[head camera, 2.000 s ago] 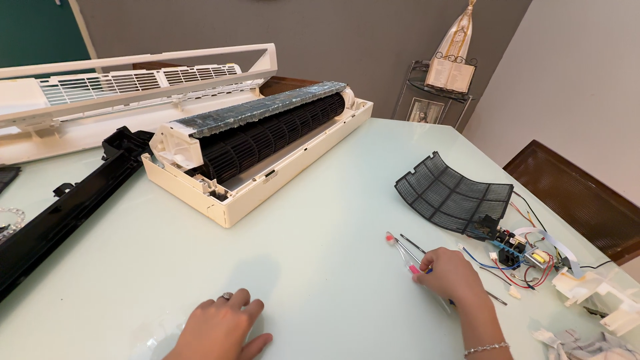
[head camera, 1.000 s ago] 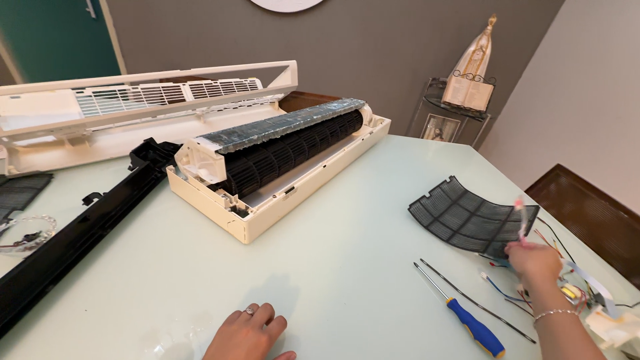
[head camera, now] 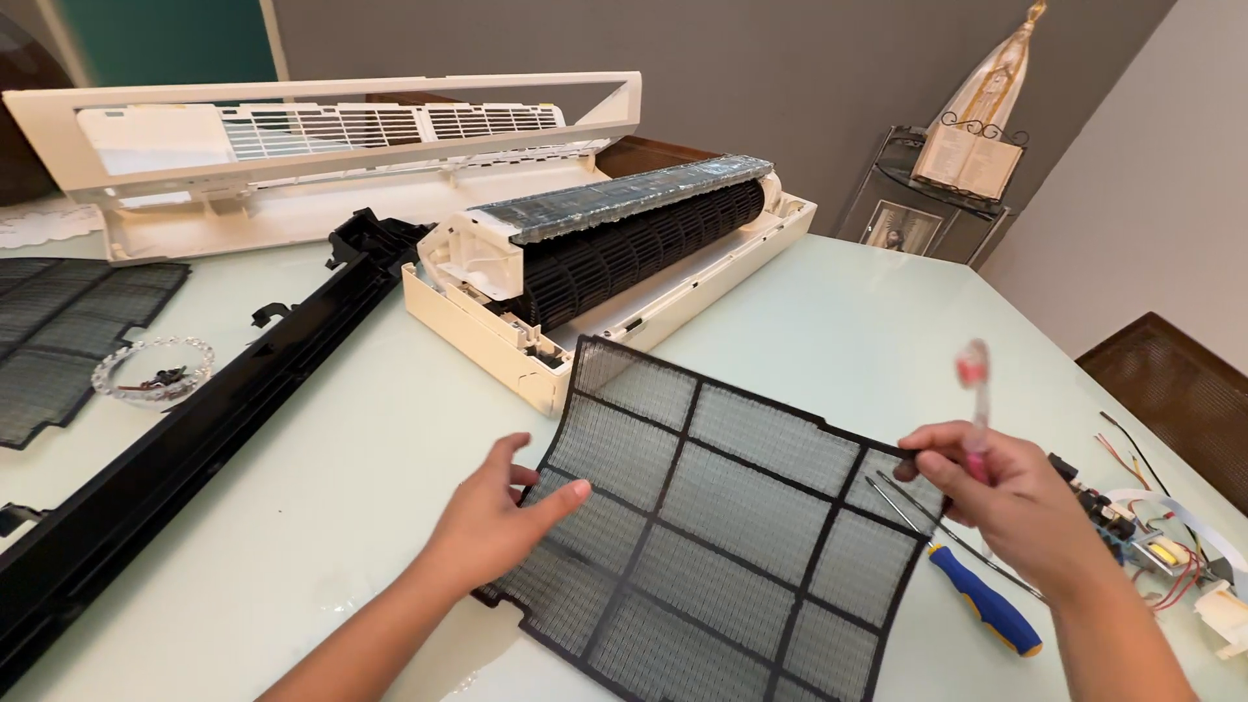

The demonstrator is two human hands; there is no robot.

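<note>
A black mesh air filter is held up off the glass table by my right hand, which pinches its upper right corner. The same hand grips a toothbrush with a pink handle, its head blurred and pointing up. My left hand is at the filter's left edge, thumb and fingers apart; whether it touches the mesh I cannot tell. Behind and below the filter's right side lies a screwdriver with a blue and yellow handle, and beside it a thin dark rod.
Beyond the filter sits a white air conditioner base with a black blower wheel and finned coil. A long black plastic part, a second filter, a glass dish and a white housing are left; a wired circuit board is right.
The filter has left its place on the right side of the table and is now before me in my right hand. The toothbrush was in that hand a second ago too. My left hand has opened beside the filter.
</note>
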